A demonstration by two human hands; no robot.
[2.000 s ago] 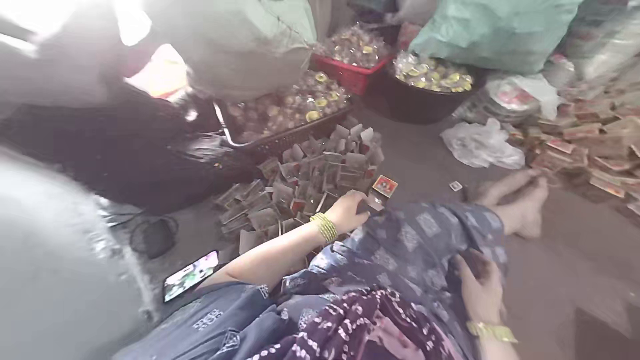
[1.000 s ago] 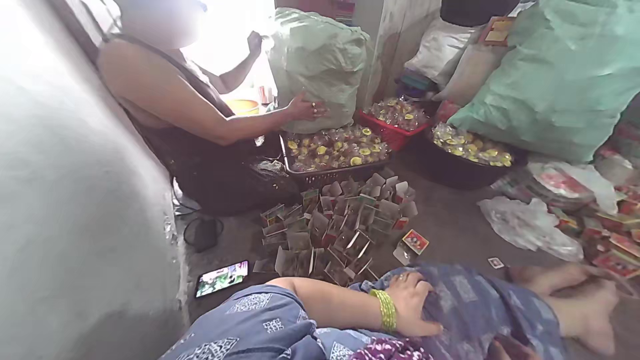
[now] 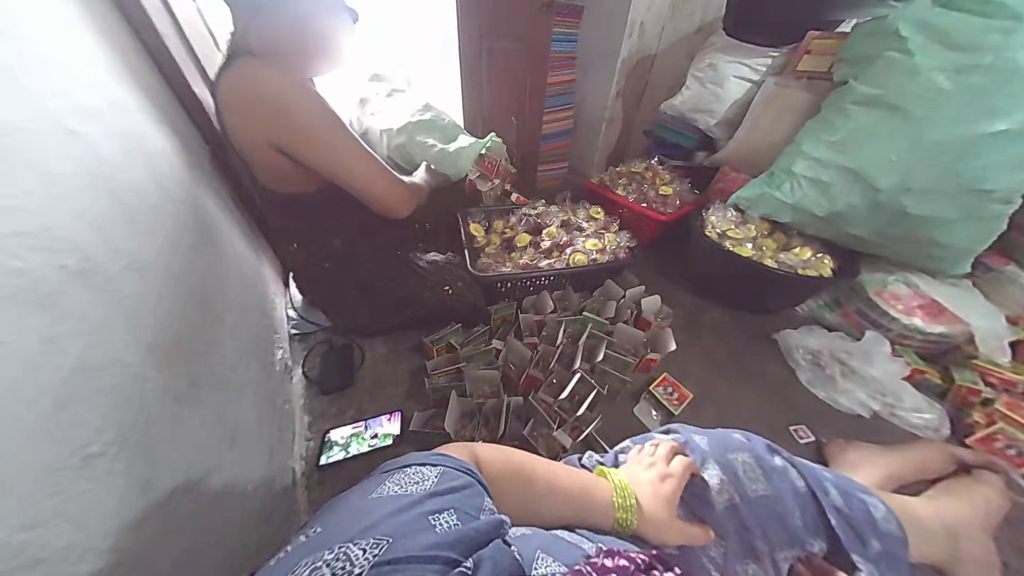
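My left hand (image 3: 662,494), with yellow-green bangles (image 3: 622,500) at its wrist, rests on the blue patterned cloth (image 3: 740,484) over my leg. Its thumb is spread and nothing shows in its grasp. Only a sliver of what looks like my right hand (image 3: 814,566) shows at the bottom edge; its fingers are hidden. Beyond my leg, many small printed cardboard boxes (image 3: 552,360) stand close together on the floor, with flaps up. One red printed box (image 3: 671,393) lies at the right of the group, beside a clear packet (image 3: 648,412).
A person (image 3: 320,136) sits at the left, holding a pale green sack (image 3: 424,136). Wrapped items fill a black basket (image 3: 552,280), a red basket (image 3: 640,224) and a dark tub (image 3: 740,284). A lit phone (image 3: 360,438) lies near the wall. Plastic bags (image 3: 868,380) and more boxes (image 3: 1000,408) are at right.
My left hand has moved from beside the small boxes onto my leg. The other person's sack has tipped over, and a hand is now near its mouth. The view has shifted.
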